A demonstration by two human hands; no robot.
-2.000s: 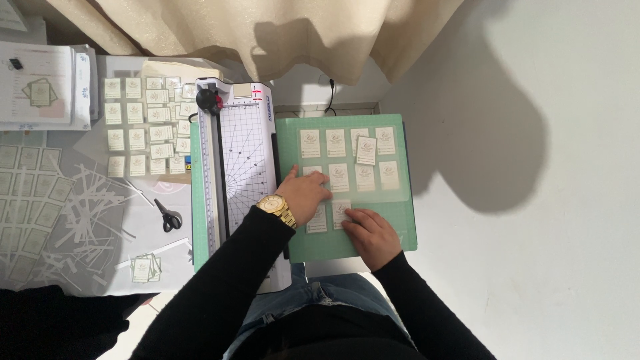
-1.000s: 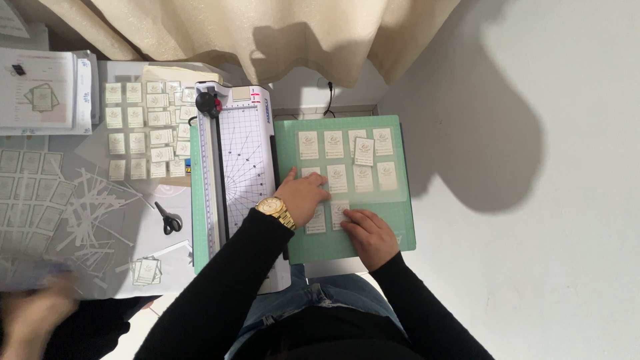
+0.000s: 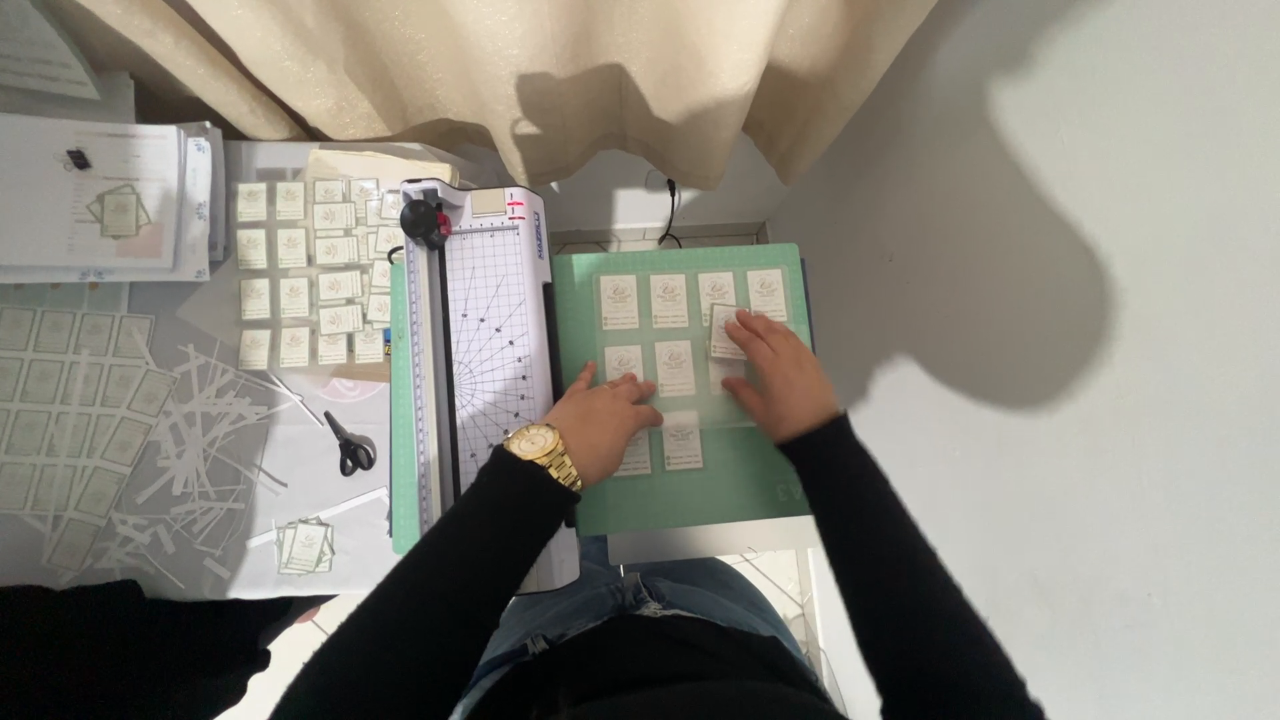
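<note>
A green cutting mat [image 3: 740, 495] lies right of a white rotary paper trimmer [image 3: 490, 340]. On the mat is a clear laminating sheet with rows of small printed cards [image 3: 675, 368]. My left hand [image 3: 603, 425], with a gold watch at the wrist, rests its spread fingers on the sheet's lower left part, over some cards. My right hand [image 3: 778, 375] has its fingertips on a loose card [image 3: 727, 333] that overlaps the cards under it at the right; whether the fingers grip it or only touch it, I cannot tell. The trimmer's black cutter head [image 3: 424, 218] sits near its far end.
Left of the trimmer lie laminated cards [image 3: 292, 248], black-handled scissors [image 3: 352, 450], a small card pile [image 3: 304, 546], cut paper strips [image 3: 200, 450] and sheets of uncut cards [image 3: 70, 390]. Papers with a binder clip [image 3: 78, 158] stand at the far left. A beige curtain [image 3: 600, 60] hangs behind.
My right hand has moved up and away from the lowest row of cards to the loose card. My left hand has stayed in place. Another person's hand, at the lower left a second ago, is out of view.
</note>
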